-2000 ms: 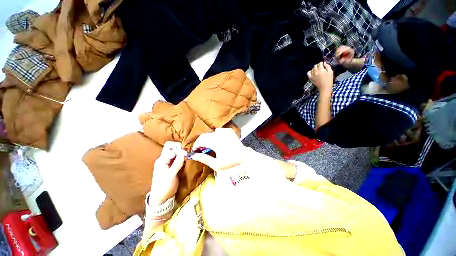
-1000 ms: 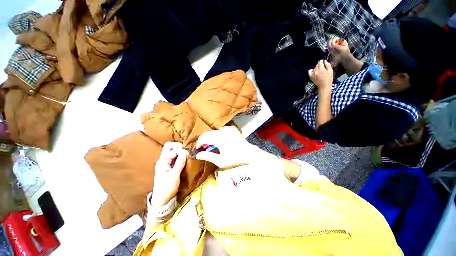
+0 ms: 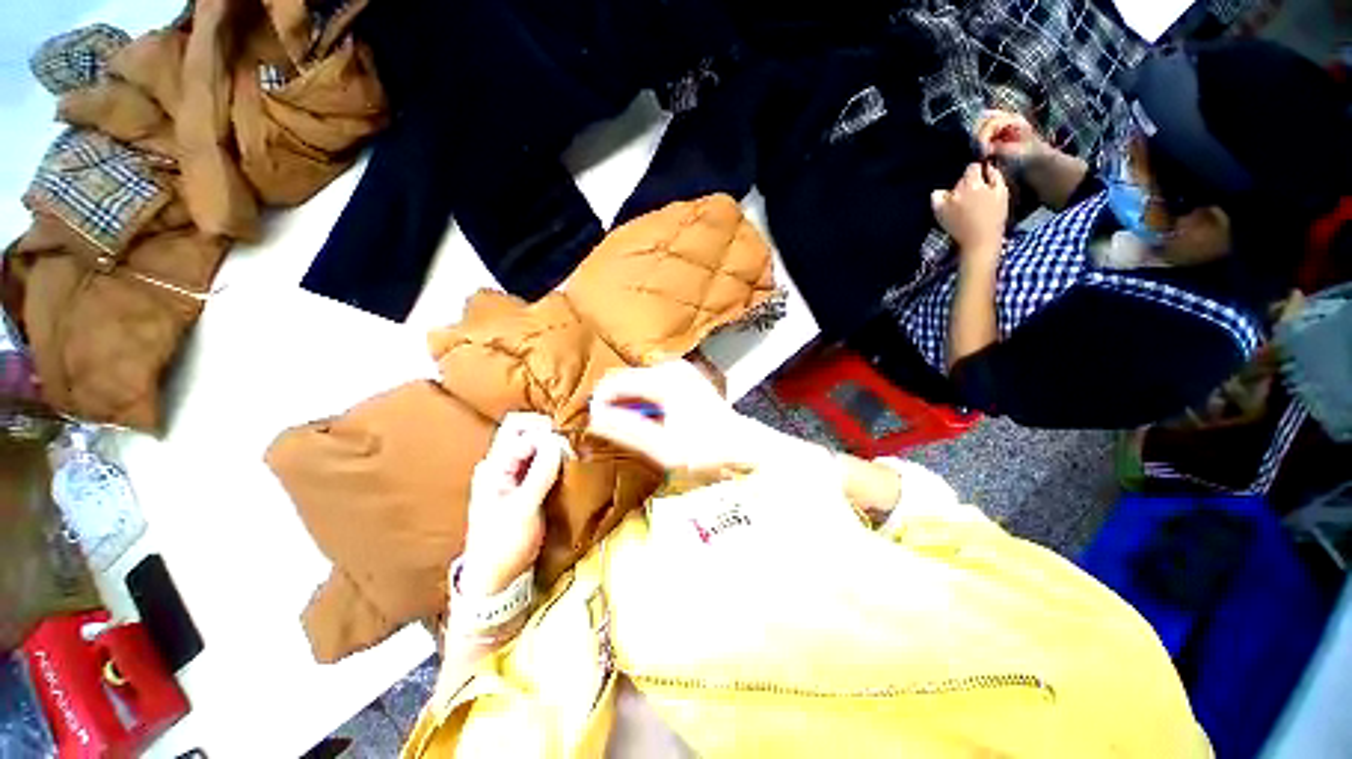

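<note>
A tan-brown padded jacket (image 3: 393, 467) lies on the white table in front of me, its quilted part (image 3: 675, 274) towards the far right. My left hand (image 3: 516, 475) is closed on the brown cloth near the jacket's near edge, fingertips pinched. My right hand (image 3: 660, 415) is just right of it, slightly blurred, curled around small thread snips (image 3: 639, 408) with blue and red glints. The blades are hidden. Fine threads are too small to see.
Brown jackets with plaid lining (image 3: 111, 319) lie heaped at upper left. Black garments (image 3: 504, 119) cover the far side. A phone (image 3: 163, 611) and red box (image 3: 107, 690) are at lower left. A masked person (image 3: 1097, 326) sits at right by a red stool (image 3: 875, 403).
My right hand has moved slightly up and away from my left fingertips, with the snips still in it. The whole view has shifted a little; the jacket lies much the same.
</note>
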